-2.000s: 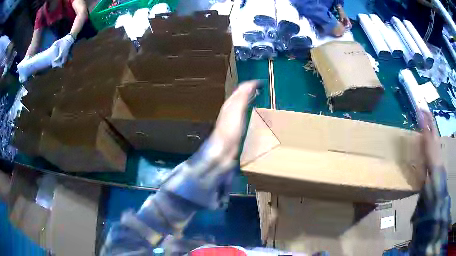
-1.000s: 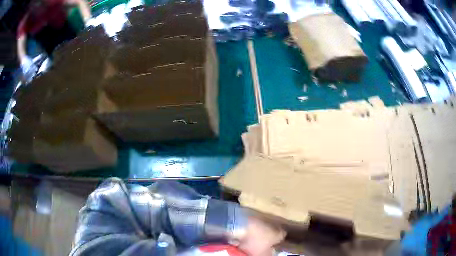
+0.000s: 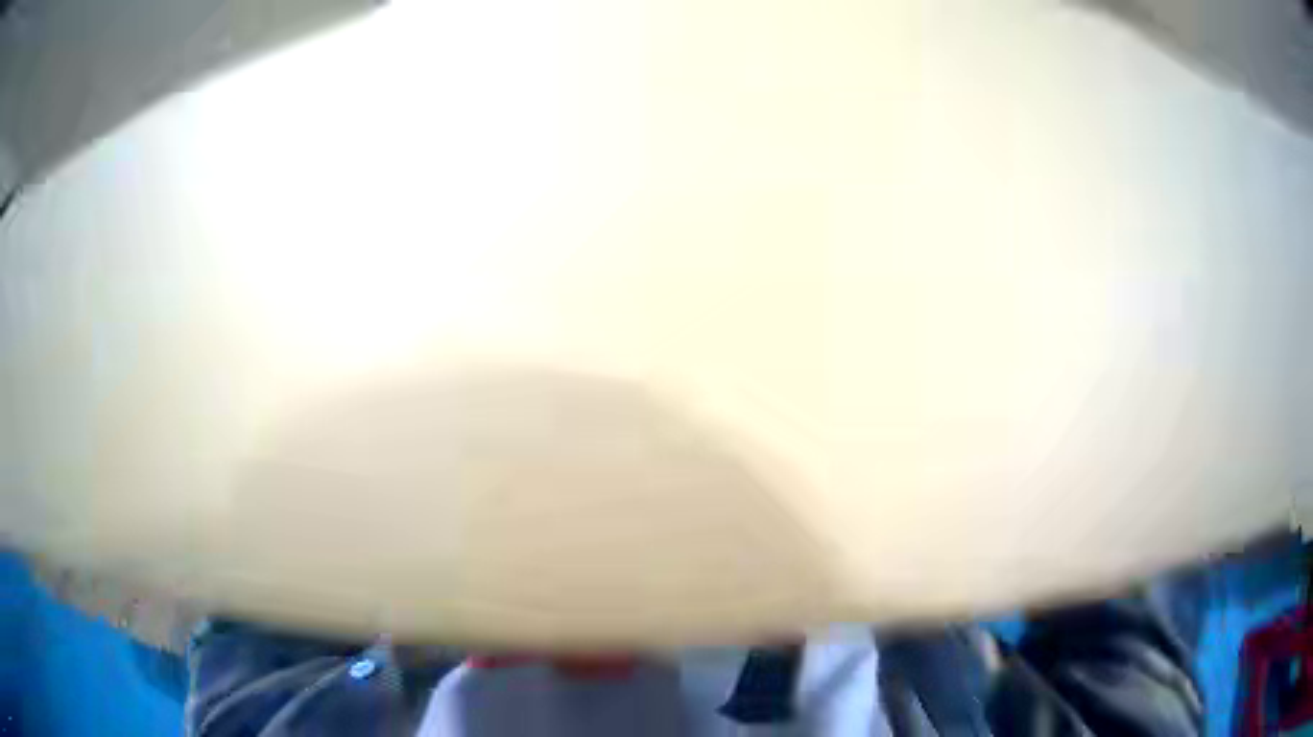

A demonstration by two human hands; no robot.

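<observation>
A large pale cream and tan sheet (image 3: 648,490), overexposed and blurred, fills most of the head view very close to the camera. It looks like a cardboard blank. A rounded darker shadow lies on its lower middle. Neither of my hands shows; the sheet covers the area where they could be. Parts of my dark sleeves show below the sheet at the lower left and lower right. The table and the folded boxes are hidden behind the sheet.
Blue floor (image 3: 51,662) shows at the lower left and also at the lower right. A red object (image 3: 1274,670) stands at the right edge. Grey, blurred areas show in the upper corners.
The pale sheet has come up close before the camera and now hides the table, box rows and blanks. The forearm and hand seen a second ago are out of sight.
</observation>
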